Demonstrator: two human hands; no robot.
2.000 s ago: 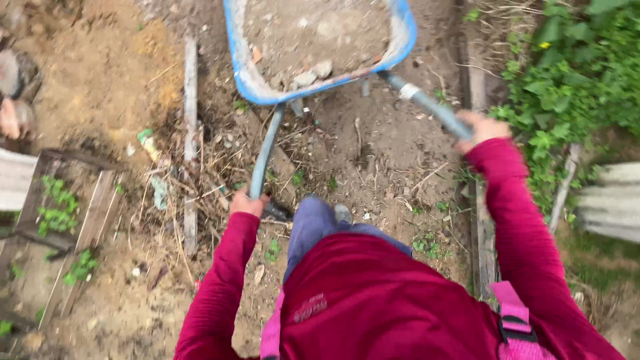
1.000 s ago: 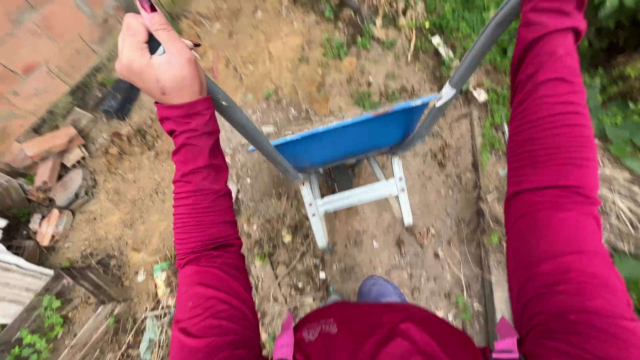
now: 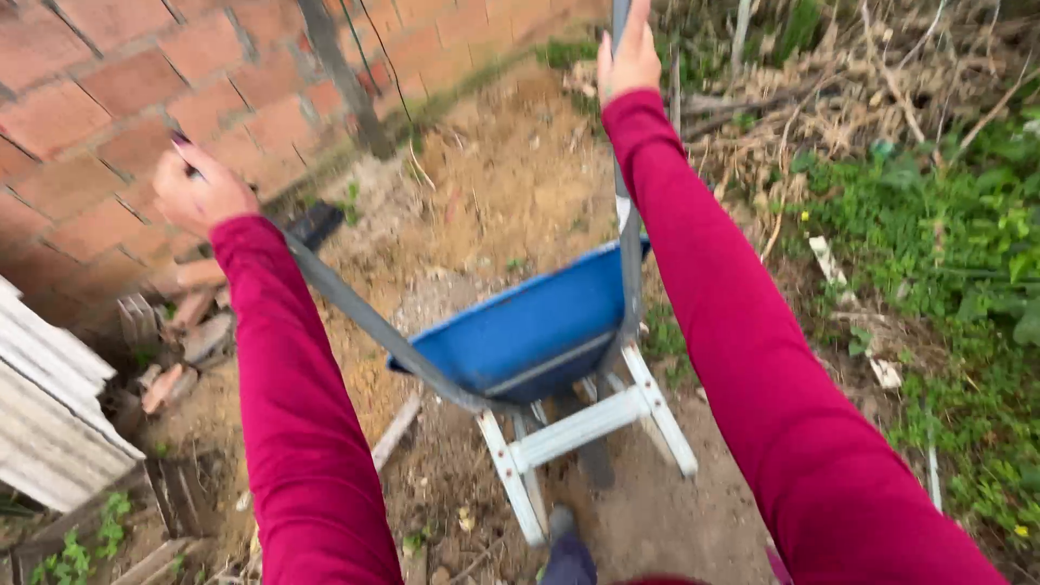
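Observation:
A blue wheelbarrow (image 3: 520, 333) is tipped forward in front of me, its tray's underside facing me and its pale metal leg frame (image 3: 581, 426) raised toward me. My left hand (image 3: 199, 185) is closed at the upper end of the left tubular handle (image 3: 349, 305); the grip itself is mostly hidden by the hand. At the top, my right hand (image 3: 632, 61) holds the right handle (image 3: 624, 179), partly behind my forearm. The inside of the tray is out of sight.
An orange block wall (image 3: 138, 89) with a post (image 3: 345, 77) stands ahead on the left. Broken bricks (image 3: 183, 341) and corrugated sheets (image 3: 53, 406) lie at left. Green plants (image 3: 975, 244) and dry branches (image 3: 796, 114) line the right. Sandy soil (image 3: 520, 162) lies beyond the wheelbarrow.
Two seconds ago the tray was level, with soil and stones showing in it. Both hands have raised the handles, and the tray has tipped forward. The view has swung up toward the wall.

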